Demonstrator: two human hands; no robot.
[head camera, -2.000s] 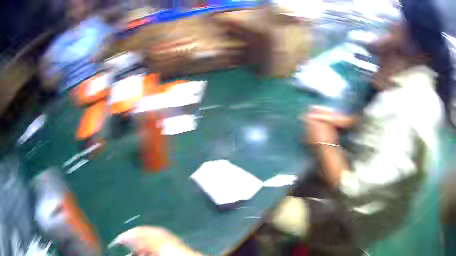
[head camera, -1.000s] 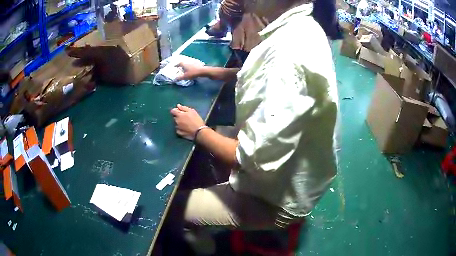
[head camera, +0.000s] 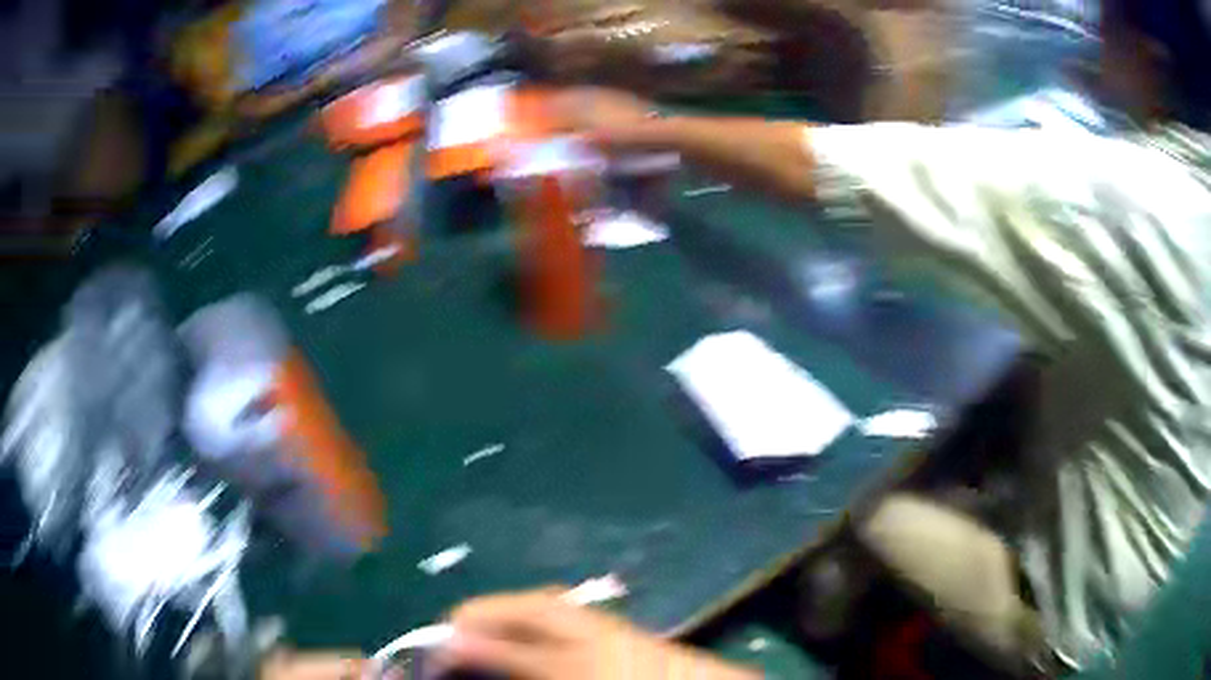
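The frame is blurred. My right hand (head camera: 565, 642) is at the bottom edge, its fingertips closed on a thin white cord (head camera: 414, 640). My left hand (head camera: 308, 666) is mostly cut off by the bottom edge, close to the cord's other side; its grip cannot be told. A white and orange product carton (head camera: 286, 425) stands on the dark-green table at the left. A tangled pile of white cords (head camera: 160, 545) lies beside it at the far left.
White papers (head camera: 760, 399) lie at the right near the table edge (head camera: 797, 542). Several orange and white boxes (head camera: 555, 259) are at the back. A person in a pale shirt (head camera: 1049, 253) reaches an arm across to them. Small white scraps (head camera: 445, 558) lie on the table.
The view has swung back left from the seated person to the table. My hands and the cord have come into view at the bottom. The person's arm now reaches to the orange boxes.
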